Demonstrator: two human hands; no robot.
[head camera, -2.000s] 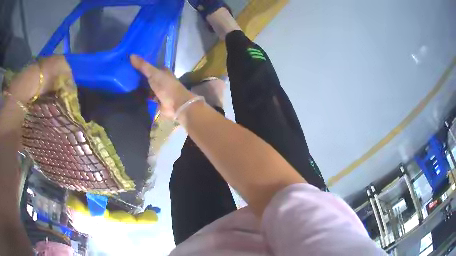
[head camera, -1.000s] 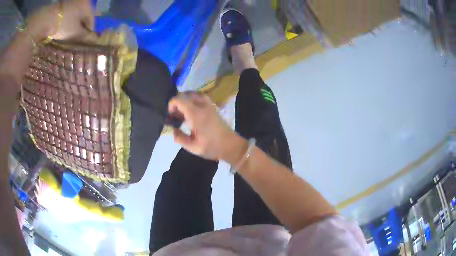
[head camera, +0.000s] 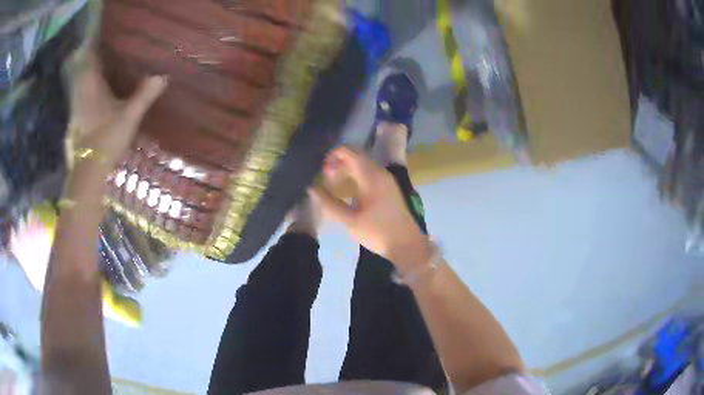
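A red-brown beaded seat mat (head camera: 204, 85) with a gold frilled edge lies on a black chair seat (head camera: 301, 166) at the upper left. The mat looks tilted and partly blurred. My left hand (head camera: 116, 112) is on the mat's left part, thumb and fingers spread apart. My right hand (head camera: 363, 197) is at the seat's right edge with its fingers bent and thumb near the fingertips; whether it pinches anything is hidden by blur.
A brown cardboard box (head camera: 571, 85) stands on the floor at the upper right, beside yellow-black tape (head camera: 457, 85). My legs and a dark blue shoe (head camera: 397, 96) are below. A yellow cushion edge (head camera: 121, 305) shows at lower left.
The mat and seat have turned and appear larger and higher. My left hand has moved from the mat's far edge onto its left part. My right hand remains beside the seat edge.
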